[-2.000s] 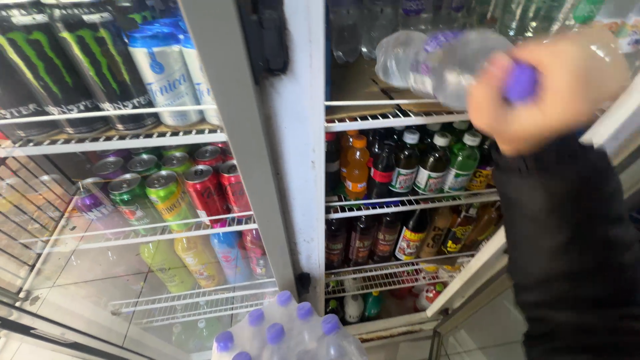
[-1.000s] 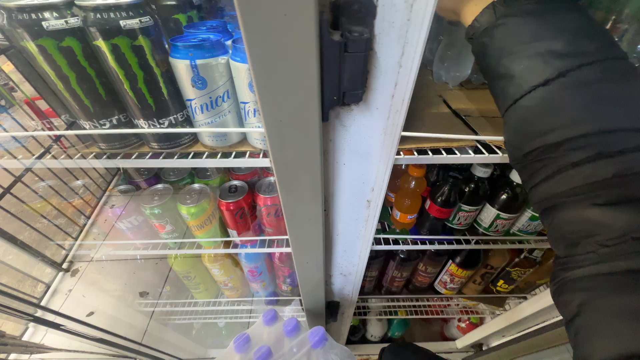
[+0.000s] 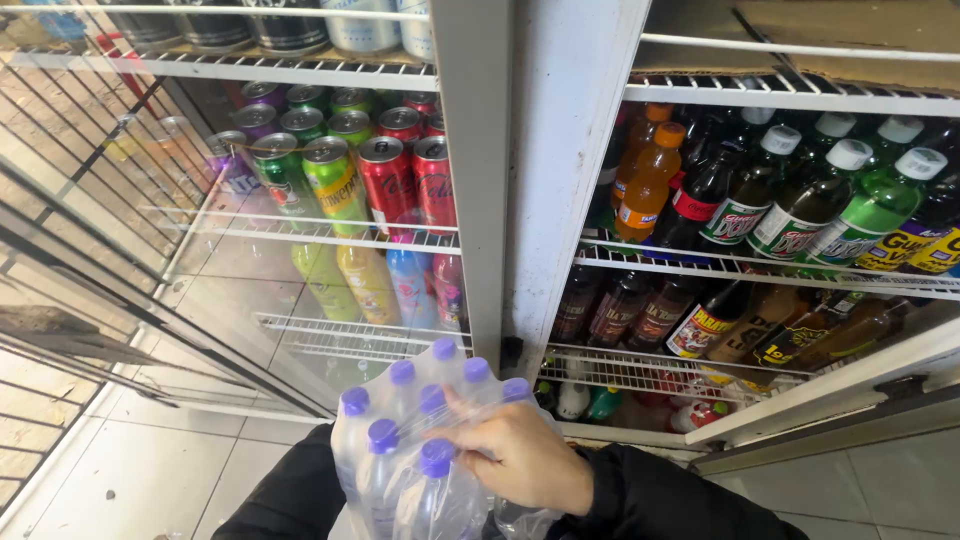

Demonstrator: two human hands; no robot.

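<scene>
A plastic-wrapped pack of clear bottles with purple caps [image 3: 409,450] stands upright low in the middle of the head view. My right hand [image 3: 517,450] comes in from the right in a black sleeve and has its thumb and fingers on the clear wrap between the caps. My left arm, also in a black sleeve [image 3: 296,487], reaches behind the pack's left side; the left hand itself is hidden. Behind the pack stand the drinks fridge's shelves, with soda cans [image 3: 386,176] at left and green soda bottles [image 3: 874,199] at right.
The white fridge post [image 3: 559,150] divides the two sections. A glass door [image 3: 202,315] crosses the left section. At the right, an open door's frame [image 3: 832,390] slants outward. Cardboard [image 3: 810,26] lines the upper right shelf. Pale floor tiles [image 3: 165,465] show at lower left.
My right hand has come down from the upper right shelf, where it held a purple-capped bottle, to the wrapped pack. The view has tilted down.
</scene>
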